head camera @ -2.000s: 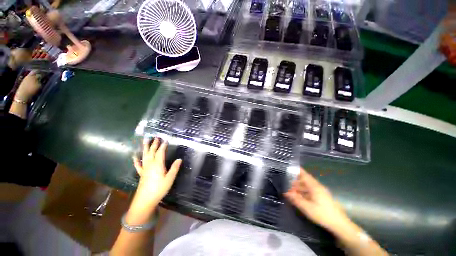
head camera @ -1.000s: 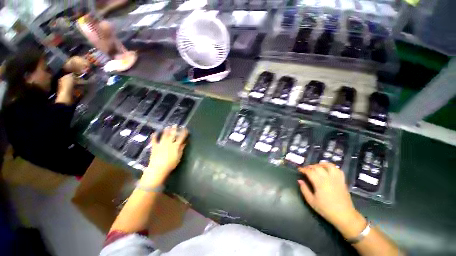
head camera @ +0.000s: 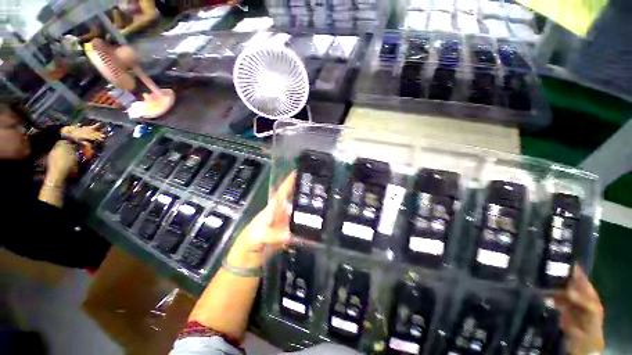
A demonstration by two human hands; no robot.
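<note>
A clear plastic tray (head camera: 443, 274) with two rows of black keypad phones, open backs up with white labels, is lifted and tilted in front of me. My left hand (head camera: 271, 222) grips its left edge. My right hand (head camera: 578, 312) grips its right edge, partly hidden behind the tray. A white paper slip (head camera: 391, 208) lies between two phones in the upper row. The lower edge of the tray is cut off by the picture. A second full tray (head camera: 181, 197) lies on the green bench to the left, with phones face up.
A white desk fan (head camera: 271, 82) and a pink fan (head camera: 128, 78) stand behind the bench. Another phone tray (head camera: 457, 76) is at the back right, with a pale strip (head camera: 433, 132) before it. A person in black (head camera: 41, 215) sits at the left. A cardboard box (head camera: 132, 298) is below.
Both hands have taken hold of the right tray and raised it towards me; one second ago it lay on the bench. My left hand has left the left tray.
</note>
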